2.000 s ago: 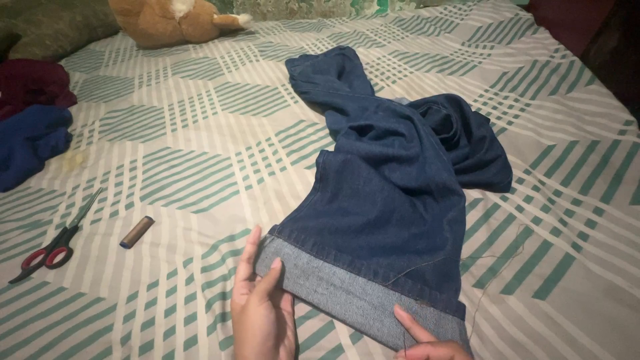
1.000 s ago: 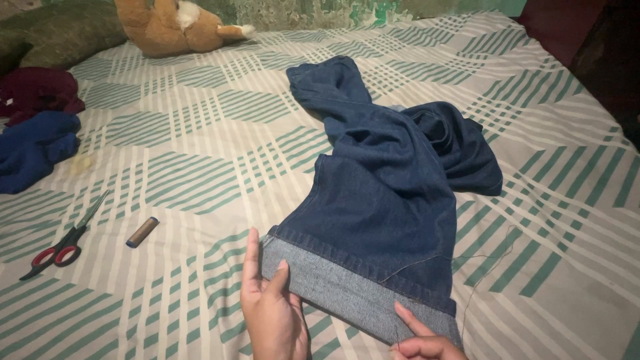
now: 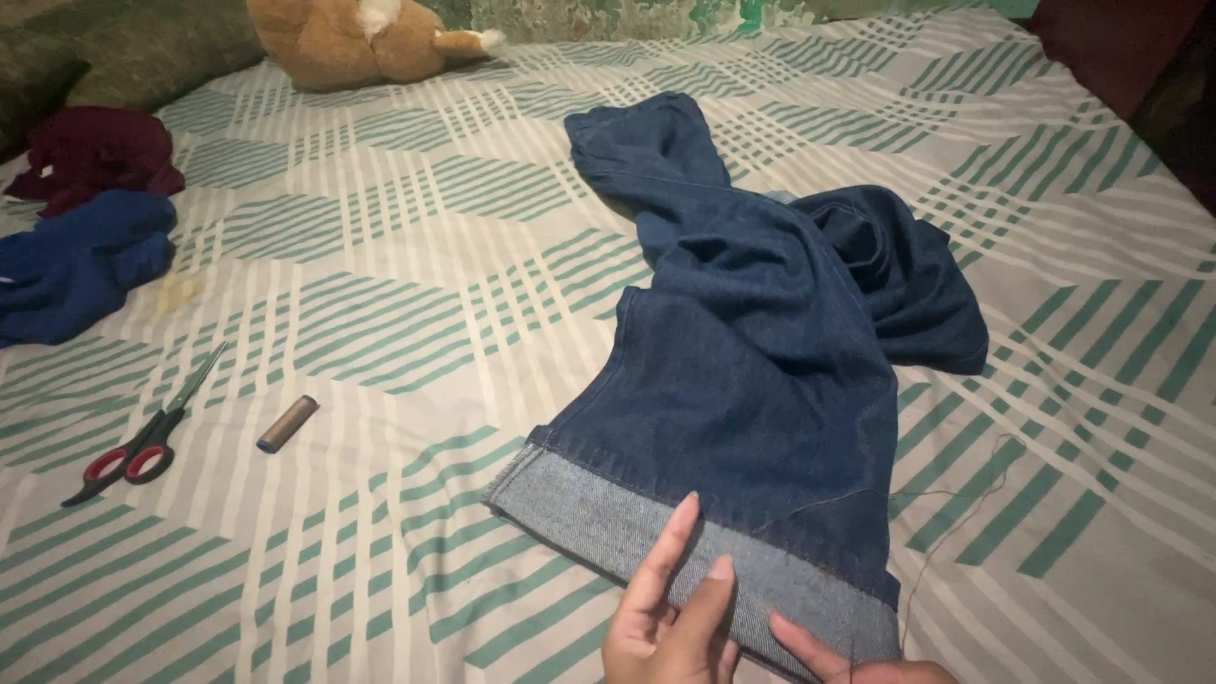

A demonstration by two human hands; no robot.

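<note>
A dark blue denim garment (image 3: 750, 380) lies bunched on the bed, its near leg end folded up into a lighter cuff (image 3: 608, 513). My left hand (image 3: 674, 608) is at the cuff's lower edge, index finger and thumb over the fabric and the other fingers partly beneath it. At the bottom frame edge, my right hand (image 3: 845, 660) touches the cuff near its right end; a thin dark item, perhaps a needle, shows by its fingers. Loose thread (image 3: 950, 532) trails over the sheet to the right of the garment.
Scissors with black and red handles (image 3: 142, 451) and a small spool of thread (image 3: 288, 424) lie at left on the patterned bedsheet (image 3: 380, 418). Blue cloth (image 3: 85, 266) and maroon cloth (image 3: 100, 157) are further left. A plush toy (image 3: 361, 43) sits at the back.
My left hand has moved right along the cuff, from its left end to nearer my right hand. The right hand stays near the cuff's right end.
</note>
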